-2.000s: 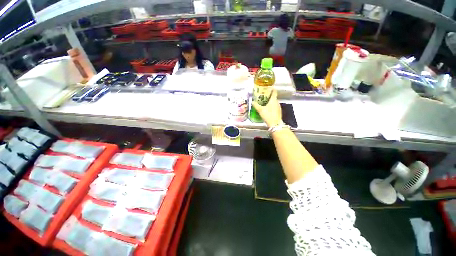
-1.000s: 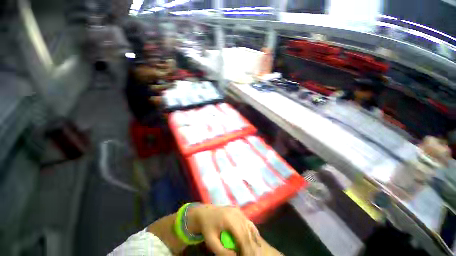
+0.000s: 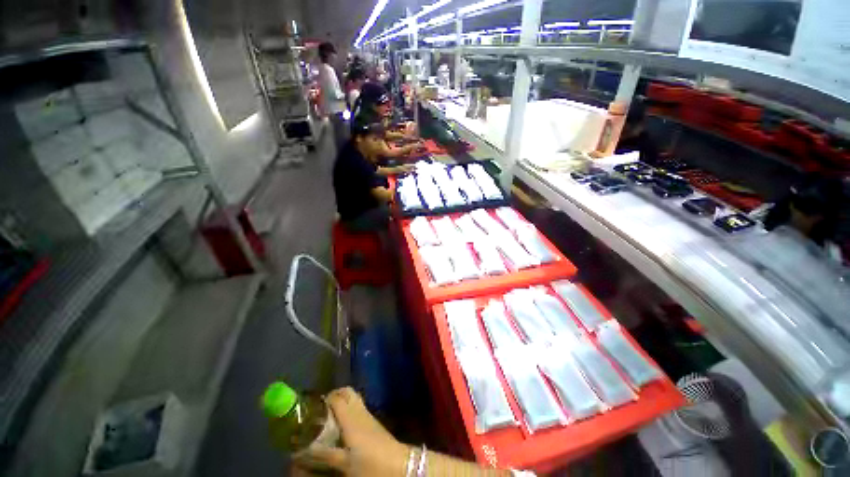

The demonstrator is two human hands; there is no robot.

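Note:
My right hand [image 3: 359, 438], with a white bracelet, comes in from the right at the bottom edge. It is closed around a drink bottle [image 3: 303, 424] with a green cap. The bottle tilts to the left, the cap is on, and its base is cut off. My left hand is out of the picture. Ahead, a near red tray [image 3: 550, 455], a second red tray [image 3: 559, 272] and a black tray [image 3: 499, 202] hold rows of whitish bagged units [image 3: 536, 363].
A curved white metal frame [image 3: 296, 289] stands in the aisle beside a red stool [image 3: 359, 259] with a seated person. More people are beyond. A raised white shelf [image 3: 652, 252] runs along the right, with a small fan [image 3: 699, 405] below. A pale bin [image 3: 135, 438] is lower left.
The view has swung left from the shelf towards the aisle and trays. The bottle has left the shelf in my right hand. My left hand, earlier at the green cap, is gone from view.

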